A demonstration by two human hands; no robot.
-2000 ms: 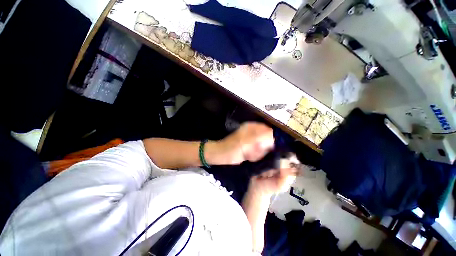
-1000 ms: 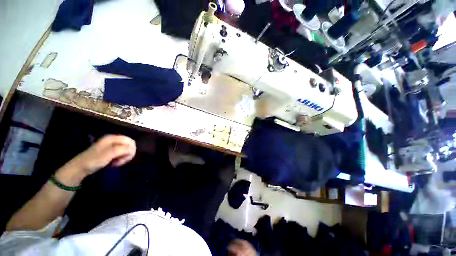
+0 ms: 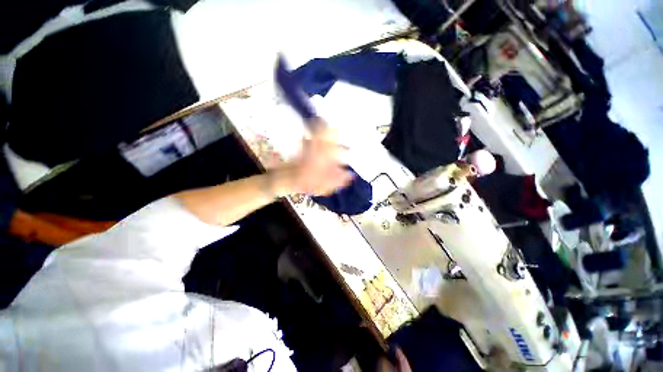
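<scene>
My left hand [image 3: 320, 163], blurred, is over the sewing table [image 3: 378, 251] with its fingers closed on a small navy cloth piece [image 3: 352, 196]. A blurred navy strip [image 3: 294, 91] sticks out beyond the hand, away from the needle area. The rest of the piece shows past my fingers, close to the machine's needle end. Only a few fingers of my right hand [image 3: 396, 360] show at the bottom edge of the picture, by the table's front edge; what they hold is hidden.
The cream sewing machine [image 3: 494, 269] lies to the right. A dark cloth heap [image 3: 432, 341] is at the table edge below it. Black panels [image 3: 105, 83] lie on the white side table [image 3: 247, 36]. More navy [image 3: 356, 69] and black cloth [image 3: 425, 109] lies behind the needle end.
My left hand has moved from over the lap onto the table and taken hold of the navy piece. The view has turned left, and the side table is back in view.
</scene>
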